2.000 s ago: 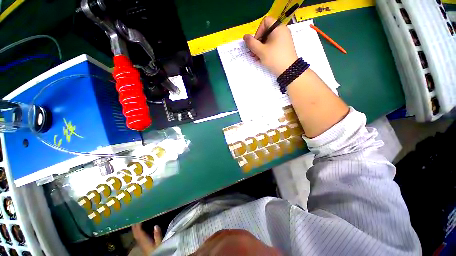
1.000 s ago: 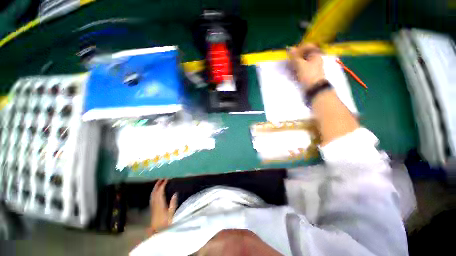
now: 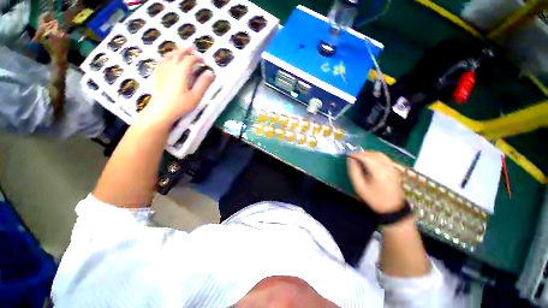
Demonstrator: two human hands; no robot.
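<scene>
My left hand (image 3: 175, 87) is over the white foam tray (image 3: 246, 71), its thumb and fingers around a dark round unit (image 3: 200, 71). I cannot tell if the unit is lifted from its pocket. My right hand (image 3: 378, 180) is above the bench's front edge, fingertips close together by the right end of the left carrier sheet of gold pieces (image 3: 294, 129). Whether it pinches something small is unclear. Another carrier sheet (image 3: 447, 207) lies right of this hand, partly covered by it.
The blue box (image 3: 318, 57) bears a clear syringe (image 3: 341, 17). The toggle clamp's red grip (image 3: 464, 87) lies over to the right, behind the press fixture (image 3: 399, 108). The record sheet (image 3: 444, 150) holds a dark pen (image 3: 471, 168); an orange pen (image 3: 506, 176) is beside it. Another person's hand (image 3: 53, 39) is at far left.
The view has turned left. My left hand has moved up from below the bench edge onto the tray. My right hand has let go of the pen and moved left off the paper.
</scene>
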